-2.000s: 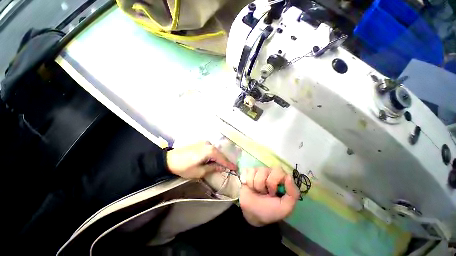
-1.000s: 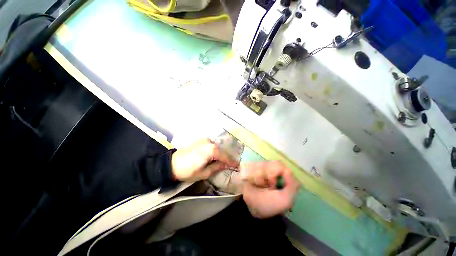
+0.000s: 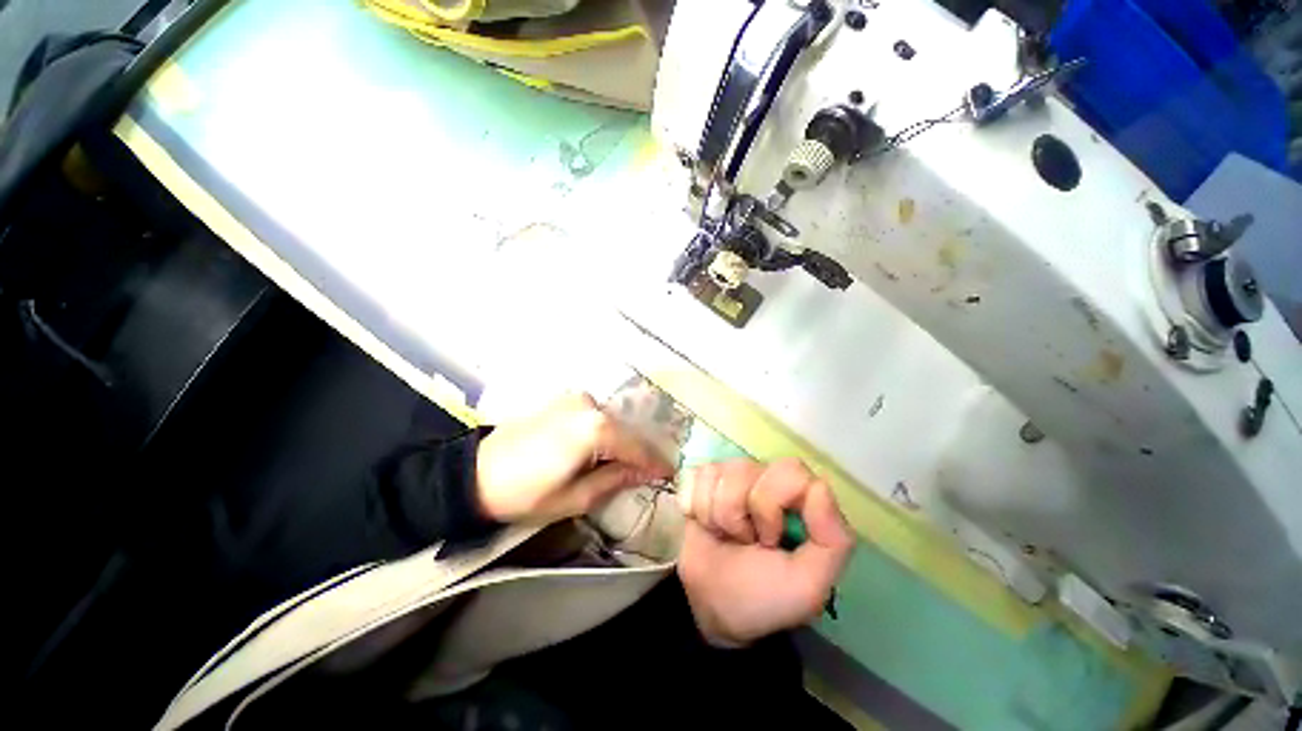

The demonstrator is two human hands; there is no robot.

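Observation:
A beige canvas bag lies open-mouthed over my lap, its long double rim curving to the lower left. My left hand pinches the bag's corner at the table edge, fingertips together. My right hand is closed in a fist around a small hand tool; only its green end shows. The fingertips of both hands almost meet at the corner. Thin dark threads lie between and below them. What exactly the fingertips pinch is too small to tell.
A white sewing machine stands beyond my hands, its presser foot above the table. The green table has pale yellow tape edging. Khaki bags with yellow edging lie at the back. A blue bin stands upper right.
My right hand moved away from the corner and came back, with the tool still in the fist. The black cord loops beside it no longer show, apart from a small dark end. The view has shifted slightly.

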